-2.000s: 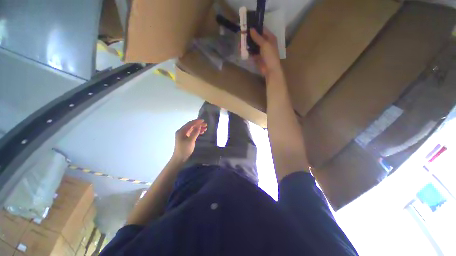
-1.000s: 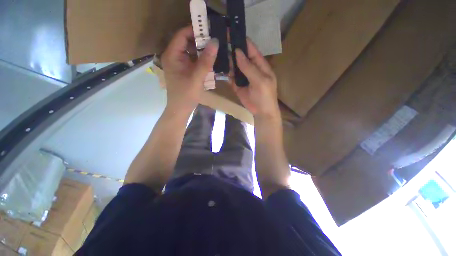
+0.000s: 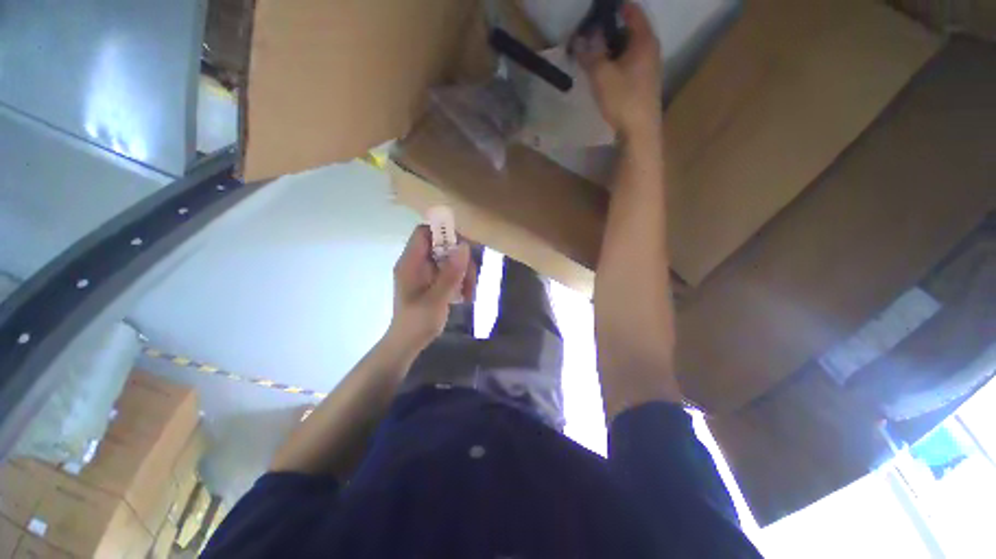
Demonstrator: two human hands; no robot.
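My left hand (image 3: 429,282) is shut on a pale pink-white watch strap (image 3: 441,230) with a row of small holes, low in front of the carton's near edge. My right hand (image 3: 626,68) reaches over the open brown carton (image 3: 491,218) and is shut on a dark item (image 3: 614,31), partly hidden by the fingers and blurred. Another black strip (image 3: 530,59) lies inside the carton, left of my right hand. Crinkled clear polybag (image 3: 481,115) lies near it.
Open carton flaps stand left (image 3: 328,87) and right (image 3: 797,120). A grey perforated upright (image 3: 137,242) curves at the left. Stacked brown cartons (image 3: 142,448) with clear wrap stand at the lower left. Yellow-black tape (image 3: 229,375) marks the floor.
The hands, together over the carton a second ago, are now apart. My left hand has moved down with the pale strap; my right hand has moved up and right with a dark item.
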